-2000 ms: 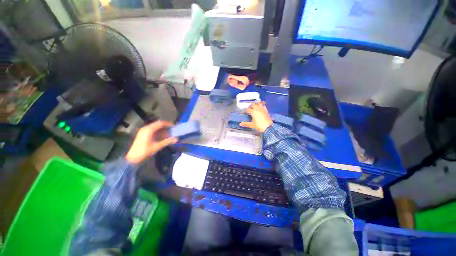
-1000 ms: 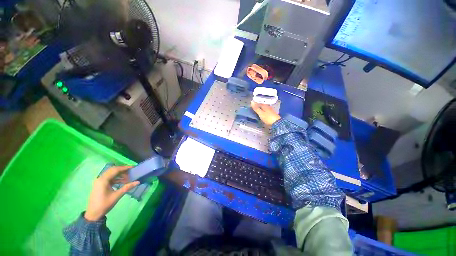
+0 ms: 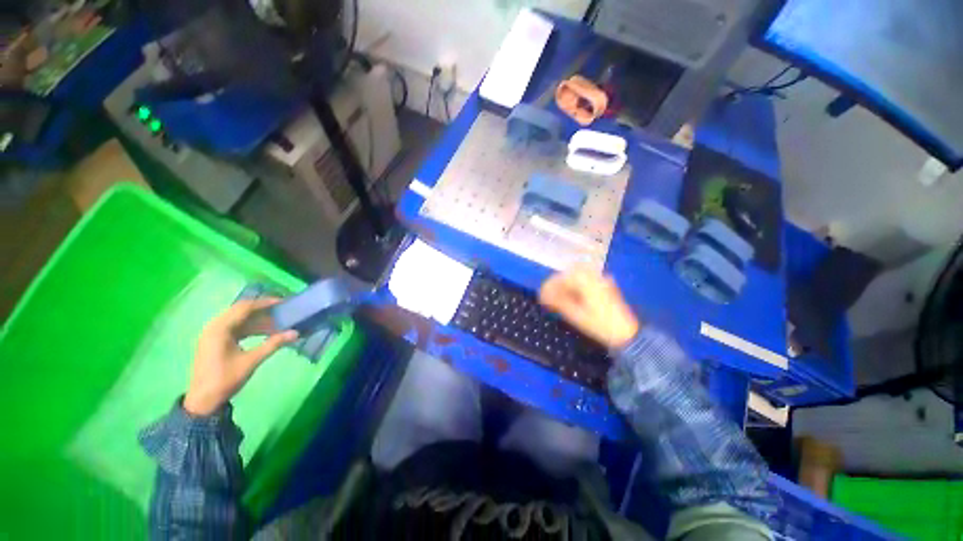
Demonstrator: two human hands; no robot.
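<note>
My left hand [image 3: 227,354] holds a blue-grey housing [image 3: 312,303] between thumb and fingers over the right rim of the green bin [image 3: 79,248]. Another blue-grey piece shows partly beneath it. My right hand [image 3: 589,304], blurred, is above the right part of the black keyboard [image 3: 517,317]; I cannot tell whether it touches the keys. A blue-grey housing [image 3: 553,197] sits on the perforated plate [image 3: 465,190], away from both hands. A white oblong ring [image 3: 597,153] and a second blue piece [image 3: 533,124] stand behind it.
An orange ring [image 3: 581,98] is at the plate's rear. Several housings [image 3: 713,259] stand on the table right of the plate. A white pad [image 3: 431,281] lies left of the keyboard. A mouse mat [image 3: 729,201] and monitor [image 3: 876,63] are at the right, a fan stand [image 3: 364,238] at the left.
My right hand has moved from the housing on the plate back to the keyboard. My left hand carried its housing from beside the plate to the green bin's rim. The view has tilted down.
</note>
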